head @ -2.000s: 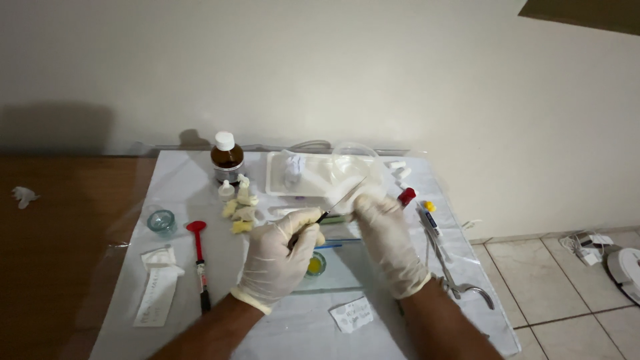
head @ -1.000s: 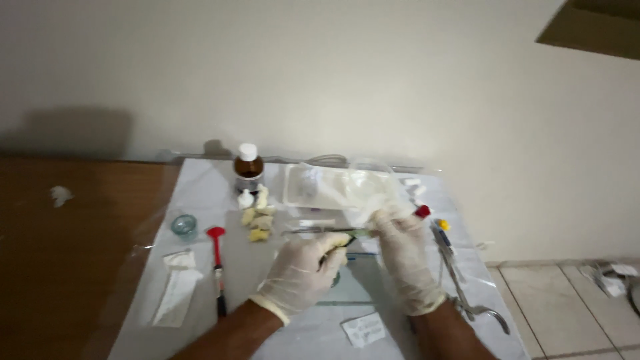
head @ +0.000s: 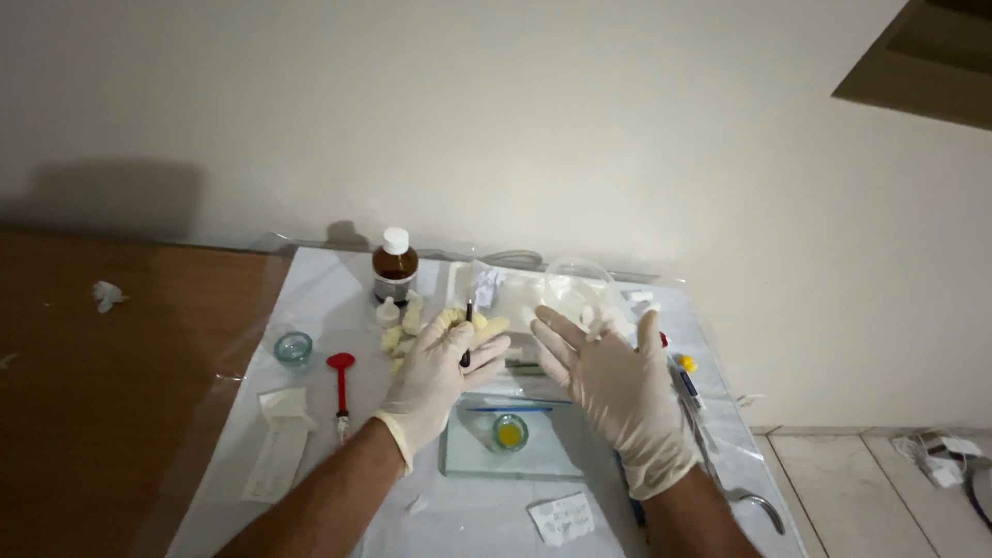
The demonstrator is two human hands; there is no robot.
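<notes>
My left hand [head: 446, 360], in a pale latex glove, grips a thin tool with a black handle [head: 466, 333], its narrow tip pointing up. To its right, my gloved right hand [head: 608, 380] has its fingers spread and nothing visible in them, over the near side of a white tray [head: 459, 283]. Below and between the hands, a small glass dish with yellow contents [head: 510, 432] rests on a glass slab [head: 511, 465]. Thin blue sticks [head: 508, 408] lie behind the dish on the slab. Pale yellow lumps [head: 391, 339] lie beside my left hand.
An amber bottle [head: 394, 267] with a white cap stands at the back left. Leftward are an empty glass dish [head: 293, 349], a red-ended tool [head: 341, 380] and a paper strip [head: 279, 446]. Metal instruments [head: 701, 426] lie at the right; a written paper piece [head: 561, 519] is in front.
My hands were close together around the tool; now they are apart, and my right hand's fingers have spread. The tool in my left hand now points upward.
</notes>
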